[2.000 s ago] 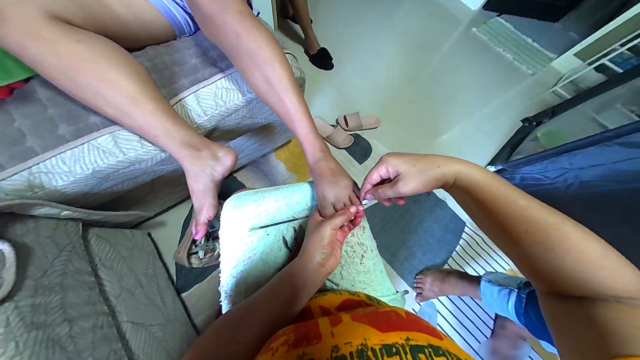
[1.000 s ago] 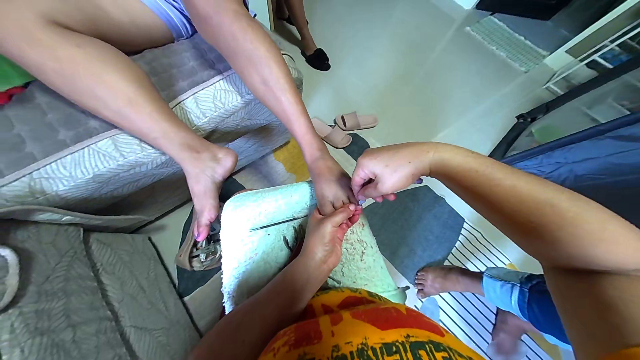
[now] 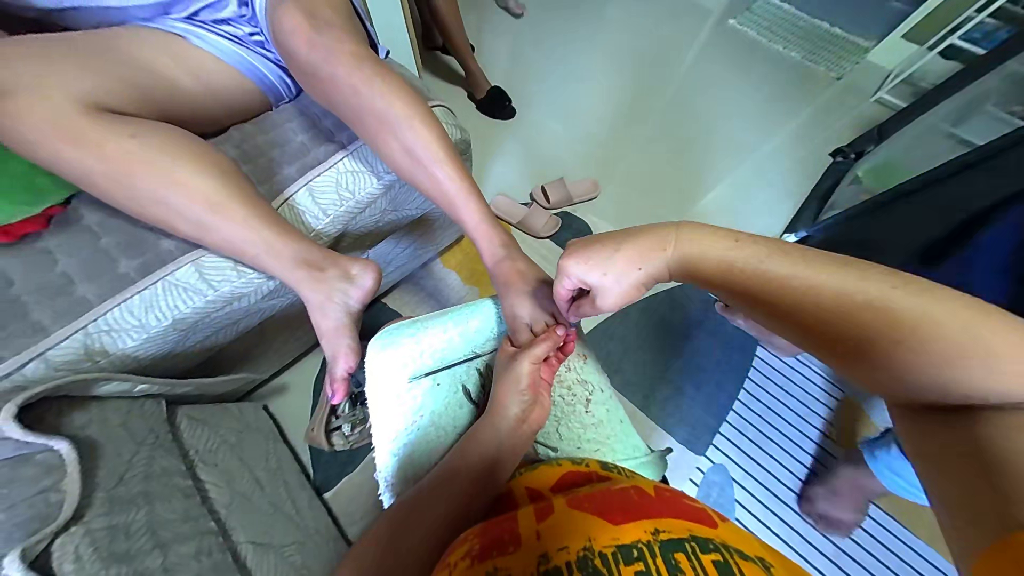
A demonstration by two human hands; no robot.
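Observation:
A seated person's bare foot (image 3: pixel 524 300) rests on a pale green towel (image 3: pixel 440 344) spread over my lap. My left hand (image 3: pixel 524 380) holds the toes of this foot at their tips, thumb on top. From the right, my right hand (image 3: pixel 608 272) bends over the outer toes with its fingers pinched; a small thing may be between the fingertips, but it is too small to make out. The person's other bare foot (image 3: pixel 340 320), with pink toenails, hangs left of the towel, its toes above a brown bag or case (image 3: pixel 344 424) with small things inside.
The person sits on a grey mattress (image 3: pixel 112 280); a grey folded pad (image 3: pixel 192 488) lies at lower left. Beige slippers (image 3: pixel 540 208) are on the floor beyond the towel. Another person's foot in a black slipper (image 3: pixel 494 102) shows at the top. A dark mesh-sided frame (image 3: pixel 920 176) stands at right.
My right hand has turned over the outer toes, its fingers now pointing down. My left hand keeps its hold. The bystander's feet at lower right have shifted.

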